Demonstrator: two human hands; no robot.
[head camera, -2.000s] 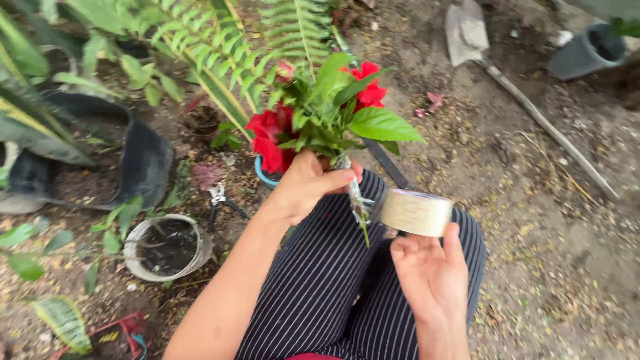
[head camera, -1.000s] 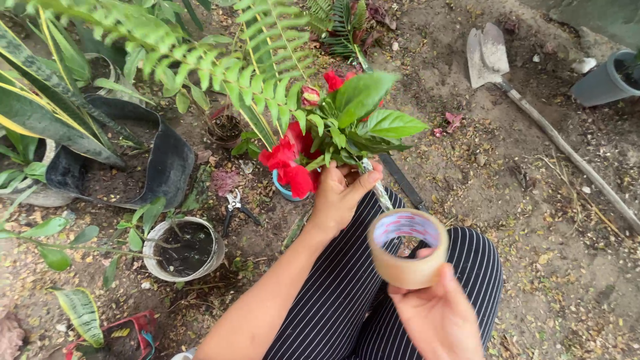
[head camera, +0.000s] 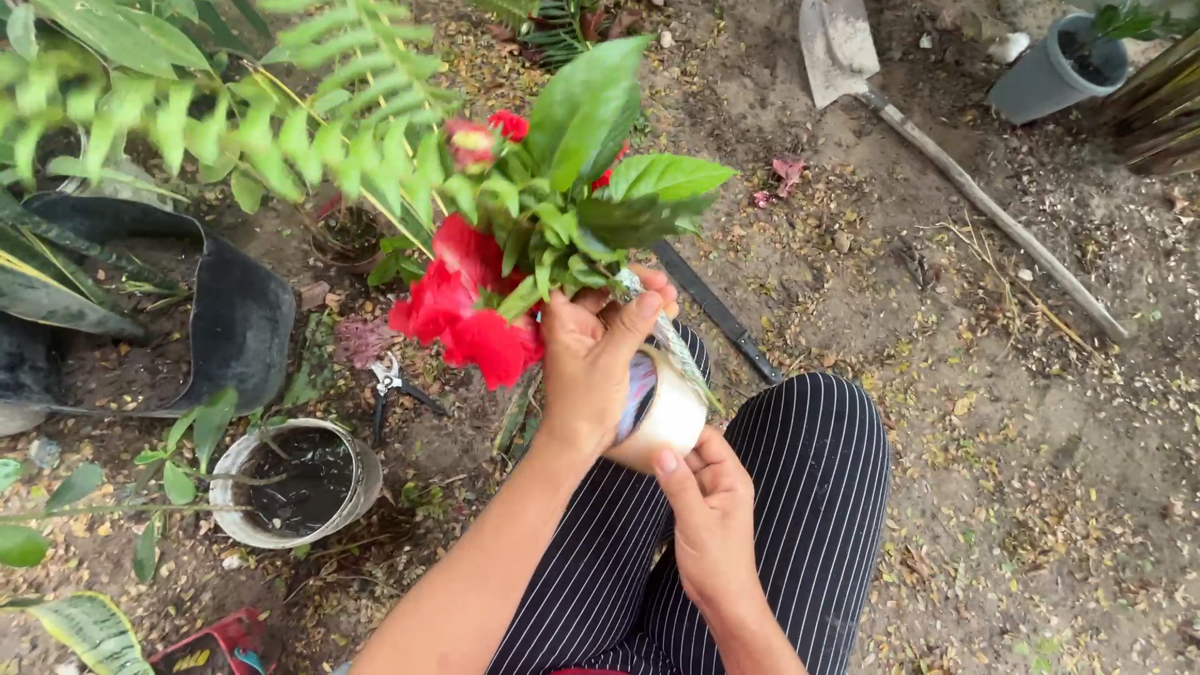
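My left hand (head camera: 595, 352) grips the wrapped stems (head camera: 677, 349) of a bunch of red flowers (head camera: 469, 314) and green leaves (head camera: 586, 122). The wrapping looks silvery and shiny, and a green stem tip sticks out at its lower end. In my right hand (head camera: 708, 483) is a roll of packing tape (head camera: 667, 422), pinched at its lower edge by thumb and fingers. The roll lies right against the stems, just below my left hand. Whether a strip of tape runs from the roll to the stems cannot be told.
A shovel (head camera: 984, 197) lies on the soil at right, near a grey pot (head camera: 1055, 80). A long dark flat tool (head camera: 717, 309) lies beyond my knees. At left are pruning shears (head camera: 389, 386), a bucket of dark liquid (head camera: 364, 483) and a black planter (head camera: 239, 319). Fern fronds (head camera: 309, 141) overhang the upper left.
My right hand has brought the tape roll up and left against the wrapped stems; a second ago it was held apart, below them. My left hand still holds the bunch.
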